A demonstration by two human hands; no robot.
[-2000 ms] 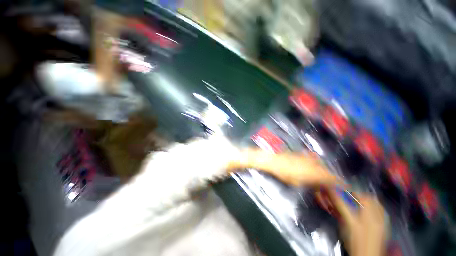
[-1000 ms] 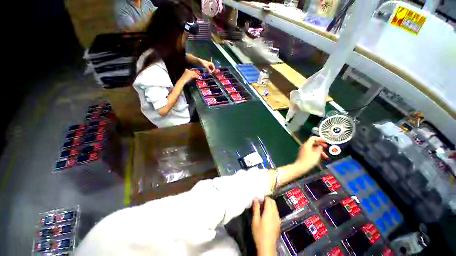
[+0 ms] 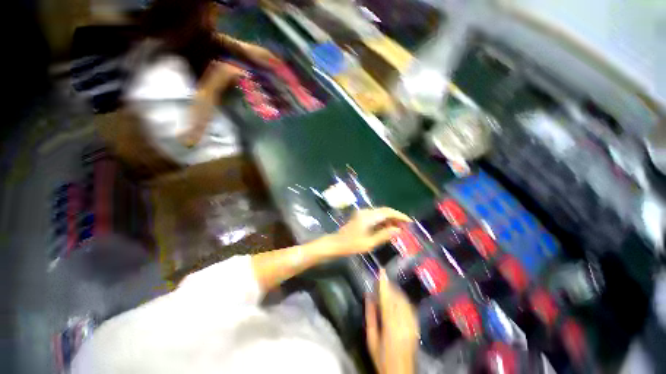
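Note:
The frame is motion-blurred. A clear tray [image 3: 450, 285] holds two rows of red-and-black display modules [image 3: 432, 275] and runs toward the lower right. My left hand [image 3: 371, 229] is over the tray's far left corner, fingers bent toward a module there. My right hand [image 3: 394, 325] is at the tray's left edge, fingers pointing up the frame. Blur hides whether either hand holds anything. A shiny whitish-blue piece, possibly film [image 3: 504, 323], lies over the lower part of the tray.
A blue-marked sheet [image 3: 504, 223] lies beyond the tray. Crinkled clear film with a white piece [image 3: 339, 195] is on the green mat [image 3: 336, 150]. A fan [image 3: 461, 135] stands behind. Another person in white [image 3: 171, 109] works at a tray upper left. A cardboard box [image 3: 212, 197] is below the bench.
My left hand has come back from beside the fan to the tray's corner. My right hand stays near the tray's left edge. The whitish-blue piece now shows over the tray. The view is blurred again.

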